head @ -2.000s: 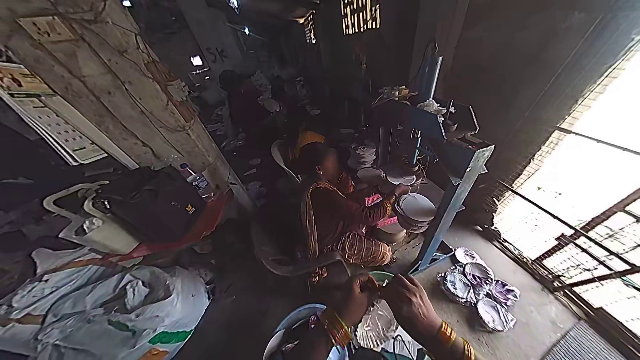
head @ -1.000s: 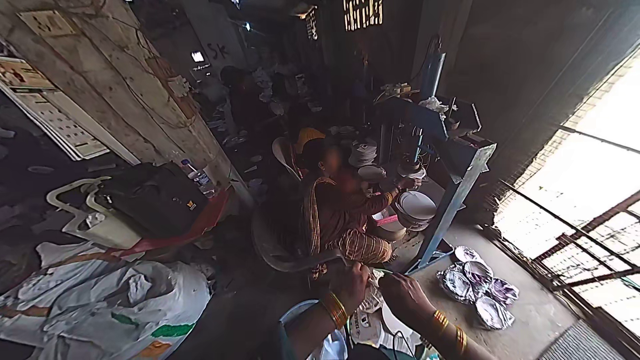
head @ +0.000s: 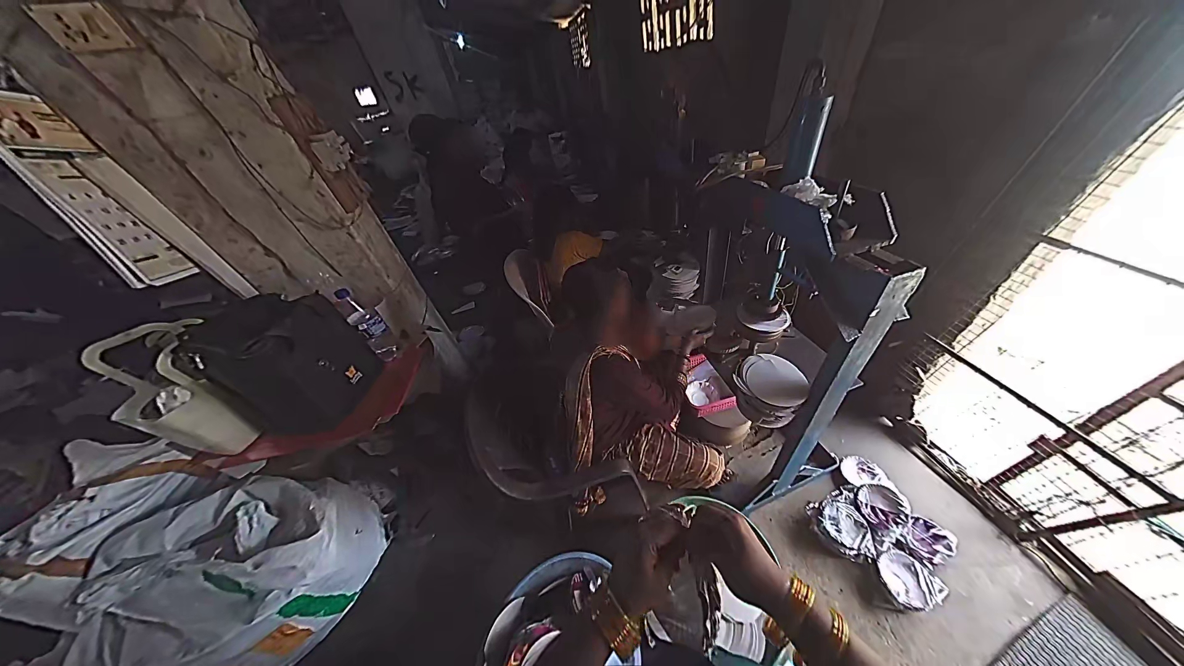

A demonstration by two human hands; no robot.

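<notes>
My left hand (head: 650, 555) and my right hand (head: 726, 546) meet at the bottom middle of the view, fingers close together. A small dark item seems to be between them, too blurred to name. Beneath my left hand is a blue-rimmed tub (head: 564, 562) with mixed items in it. A green rim (head: 740, 520) curves behind my right hand, and pale stacked pieces (head: 740, 624) show below it. Both wrists wear gold-coloured bangles. What each set of fingers grips is hidden.
A seated person (head: 629, 398) works ahead at a blue-framed press (head: 823, 370), beside stacked round plates (head: 775, 381) and a pink basket (head: 710, 387). Wrapped round bundles (head: 883, 518) lie on the floor at right. White sacks (head: 231, 555) and a black bag (head: 277, 370) are at left.
My hands have drawn closer together since one second ago. The seated person's arm has moved from the press toward the pink basket.
</notes>
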